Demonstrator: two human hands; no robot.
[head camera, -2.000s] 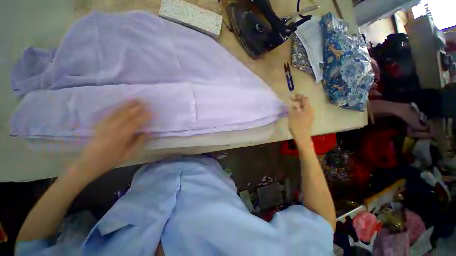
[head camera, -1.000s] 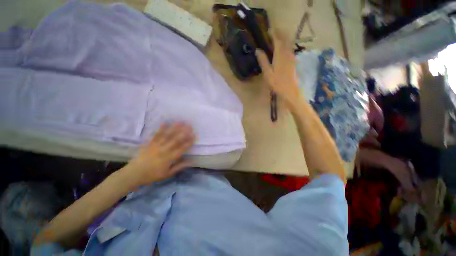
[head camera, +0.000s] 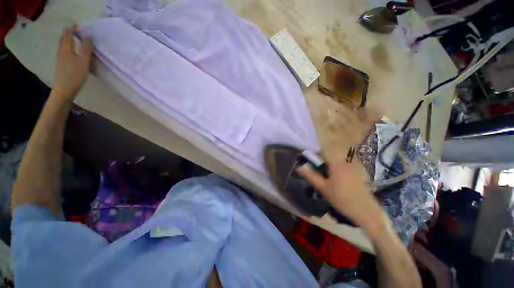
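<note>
The lilac garment piece (head camera: 203, 84) lies over the whitish pressing board (head camera: 163, 121) along the table's front edge. My right hand (head camera: 344, 188) is shut on the handle of the iron (head camera: 290, 177), whose dark tip is at the right end of the cloth. My left hand (head camera: 74, 64) is at the cloth's far left end, with fingers on or at its edge; whether they pinch it is unclear.
On the table (head camera: 406, 90) stand a white speckled block (head camera: 295, 57), a brown-scorched iron rest (head camera: 344, 81) and a second iron (head camera: 380, 18). Small snips (head camera: 350, 154) and a bagged blue floral cloth (head camera: 414, 191) lie right. A cord and hose run at the right.
My right hand has taken the iron off its rest and brought it to the cloth's right end. My left hand has moved from the cloth's middle to its left end. The view has turned.
</note>
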